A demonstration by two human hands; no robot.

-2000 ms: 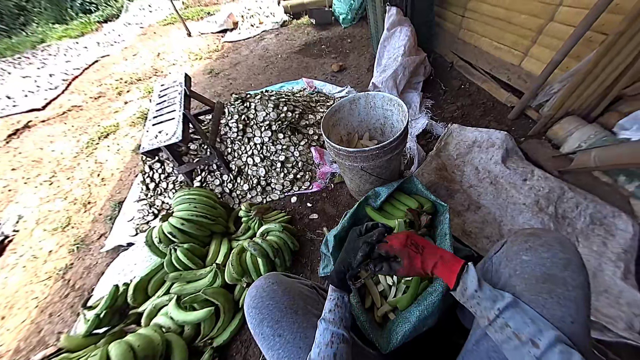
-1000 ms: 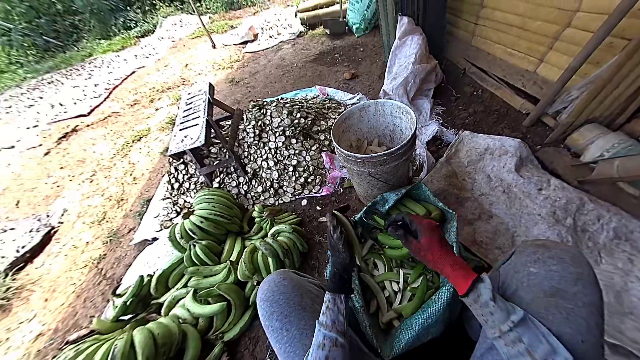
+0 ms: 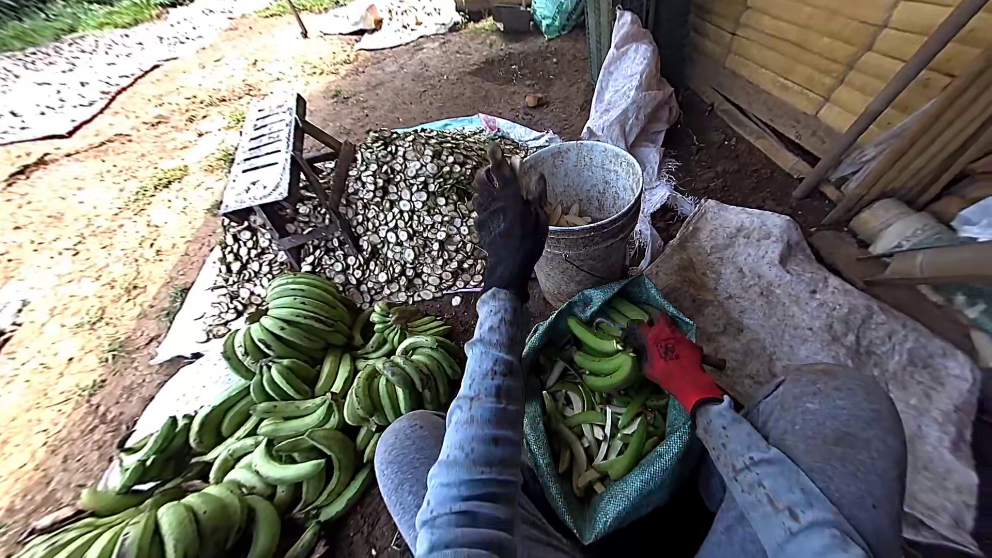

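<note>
My left hand (image 3: 509, 225), in a dark glove, is raised beside the rim of a worn white bucket (image 3: 593, 256) with pale peeled pieces (image 3: 568, 215) inside. A small, pale-brown thing shows at its fingertips; I cannot tell what it is or whether it is gripped. My right hand (image 3: 673, 358), in a red glove with dark fingertips, rests at the stem end of a bunch of green bananas or plantains (image 3: 608, 358) in an open green woven sack (image 3: 542, 457). Its fingers are partly hidden. Green peels and pale strips (image 3: 604, 430) lie lower in the sack, between my knees.
Bunches of green bananas or plantains (image 3: 302, 434) lie at the left. Behind them, sliced rounds (image 3: 415, 217) are heaped on a sheet beside a slotted stand (image 3: 267, 155). A dirty woven sheet (image 3: 783, 294) spreads at the right, near poles and a slatted wall (image 3: 821, 54).
My left hand has moved up from the sack to beside the bucket; a second ago a long fruit or peel stood at its fingers. My right hand stays over the sack.
</note>
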